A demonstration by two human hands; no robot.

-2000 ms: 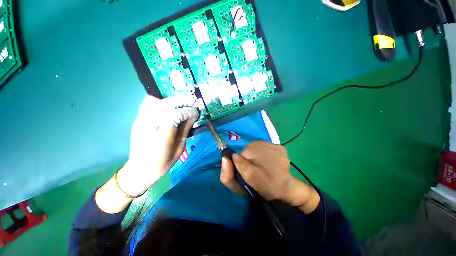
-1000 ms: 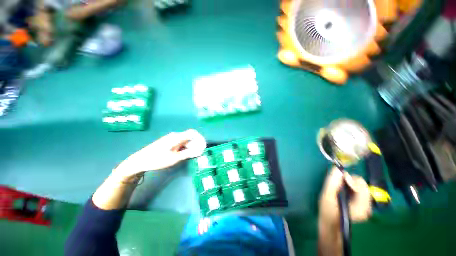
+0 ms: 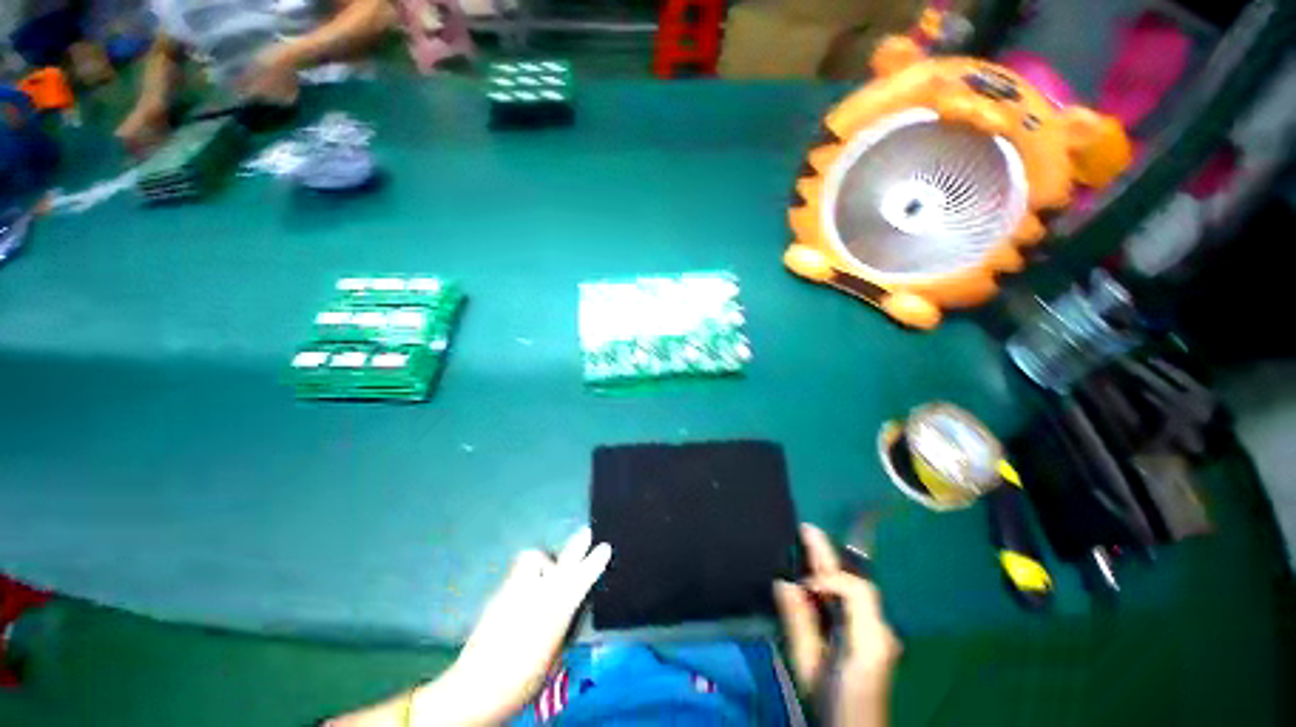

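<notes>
A flat black square (image 3: 692,533) lies in front of me at the bench's near edge, its dark face up with no green board on it; what is under it is hidden. My left hand (image 3: 547,604) has its fingers at the square's left edge. My right hand (image 3: 841,625) is at the right edge, with the blurred dark handle of the soldering iron (image 3: 836,665) in it. The iron's tip points up and away, beside the square. The round cup (image 3: 945,452) with silvery contents stands to the right.
Two stacks of green boards, one left (image 3: 373,341) and one centre (image 3: 664,330), lie beyond the square. An orange fan (image 3: 914,206) stands at the back right. A yellow-and-black tool (image 3: 1013,533) and black box (image 3: 1069,483) are at right. Another person's hands (image 3: 270,78) are far left.
The green panel on the black square is out of sight; the bare black face shows. My left hand has moved down to its left edge, my right hand from the cup to its right edge.
</notes>
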